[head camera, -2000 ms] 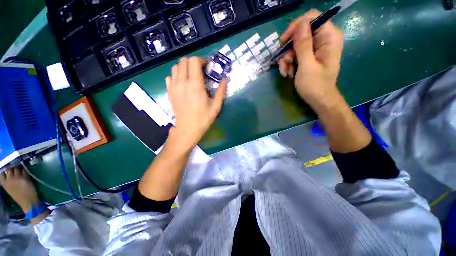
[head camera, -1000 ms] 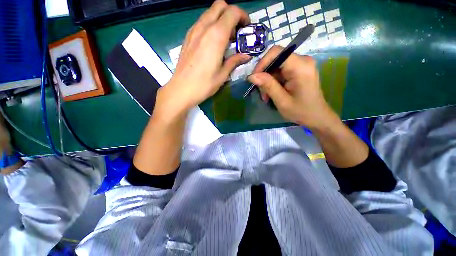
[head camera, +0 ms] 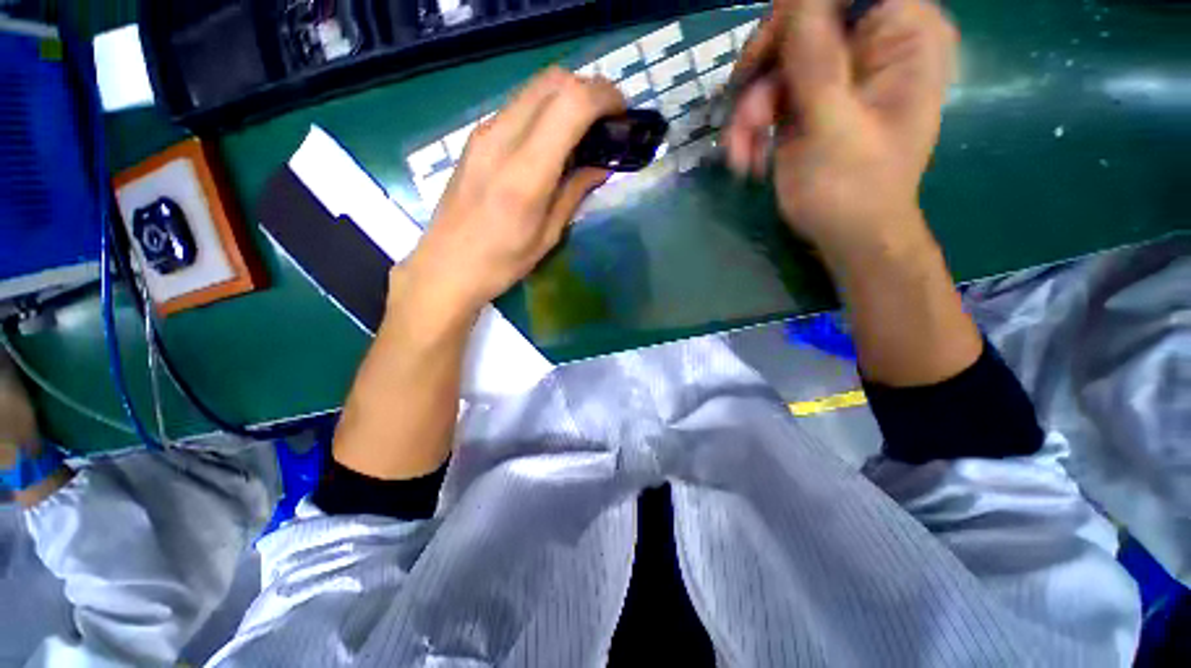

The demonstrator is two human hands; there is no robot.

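Note:
My left hand [head camera: 503, 196] holds a black watch case [head camera: 622, 140] between thumb and fingers, tilted so its dark side shows. My right hand [head camera: 856, 131] is blurred and grips dark tweezers [head camera: 745, 81], their tips near the sheet; whether they hold a piece cannot be told. The sheet of pale adhesive pads [head camera: 660, 75] lies on the green mat behind and between my hands, partly hidden by them. A long white strip [head camera: 353, 185] and a black sheet [head camera: 317, 239] lie under and left of my left forearm.
A black blister tray [head camera: 235, 78] with cases in pockets is at the back left. An orange-brown fixture [head camera: 238, 235] holds a black watch-shaped item [head camera: 163, 235]. A blue machine [head camera: 46, 157], cables [head camera: 110, 313] and a white paper square [head camera: 122, 68] are left. A neighbour's hand [head camera: 16, 418] shows at the left edge.
The watch case has turned from its shiny inside to its dark side. My right hand has moved up and right with the tweezers, away from the case. The view has also shifted.

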